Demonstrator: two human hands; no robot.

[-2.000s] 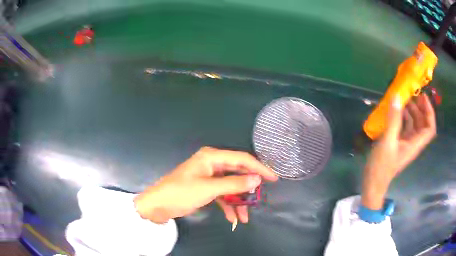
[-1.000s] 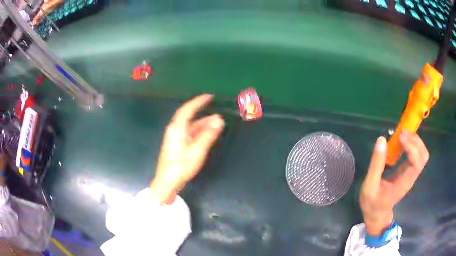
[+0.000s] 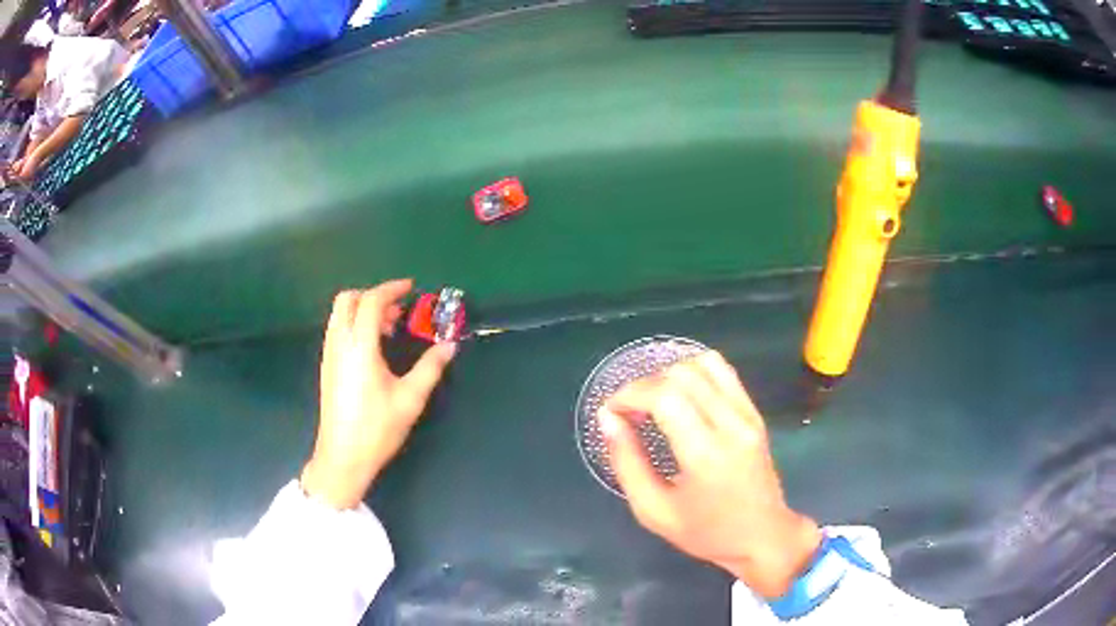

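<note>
A red housing (image 3: 438, 316) with silver parts inside lies at the edge of the green strip. My left hand (image 3: 372, 389) is around its left and lower side, thumb and fingers apart; the thumb tip is at its lower edge. The round perforated screw tray (image 3: 592, 419) lies on the dark surface. My right hand (image 3: 707, 471) is over the tray with thumb and fingertips close together; whether a screw is between them cannot be seen. The yellow electric screwdriver (image 3: 859, 245) hangs upright at right, bit down, with no hand on it.
Another red unit (image 3: 499, 199) lies on the lighter green strip (image 3: 685, 135), and one more (image 3: 1057, 206) at far right. A metal bar (image 3: 98, 320) and dark box are at left. A blue bin (image 3: 239, 47) and a person (image 3: 80, 92) are at upper left.
My right hand has left the screwdriver and moved left over the tray. My left hand has moved to a red housing. The screwdriver hangs straighter, and the view has shifted.
</note>
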